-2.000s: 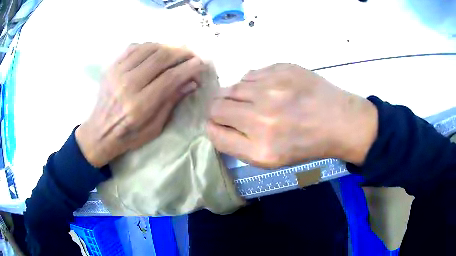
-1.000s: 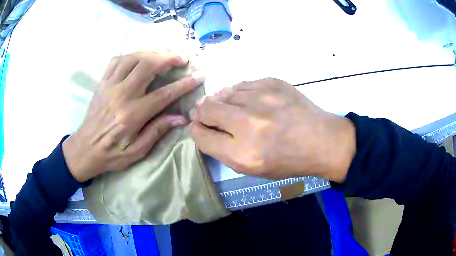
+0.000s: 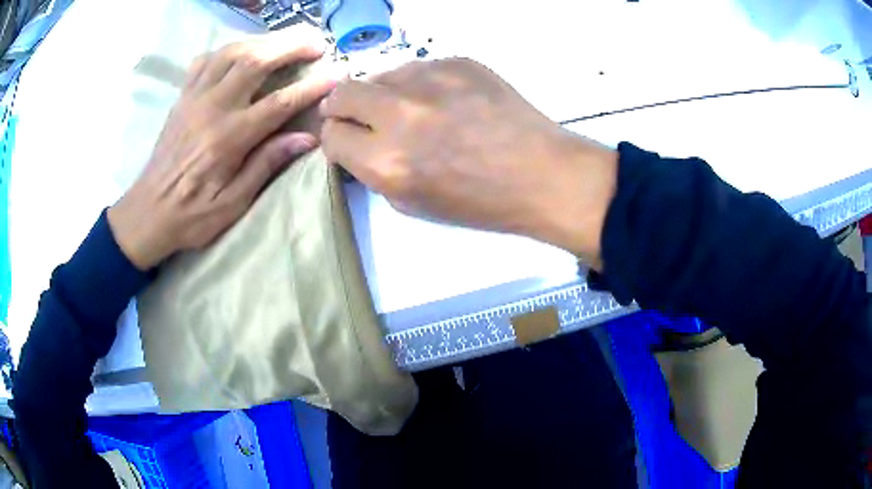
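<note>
A khaki fabric panel (image 3: 249, 296) lies on the white table and hangs over its front edge. Its folded right edge (image 3: 346, 258) runs as a narrow strip up to my fingertips. My left hand (image 3: 215, 143) lies flat on the cloth with its fingers spread, pressing it. My right hand (image 3: 449, 143) pinches the folded edge between thumb and fingers, which hide the pinched spot. The blue-and-white cylindrical attachment (image 3: 359, 24) is just beyond my hands. Small metal parts (image 3: 292, 13) show left of it; the needle cannot be made out.
A measuring tape (image 3: 459, 341) with a brown tape patch (image 3: 535, 326) runs along the table's front edge. Blue bins (image 3: 191, 449) are below the table on both sides; the right one holds tan pieces (image 3: 709, 401). A dark curved line (image 3: 708, 98) crosses the tabletop.
Both hands and the cloth have moved up and left, closer to the attachment. More of the folded edge shows below my right hand. The black tool at the top right has left the view.
</note>
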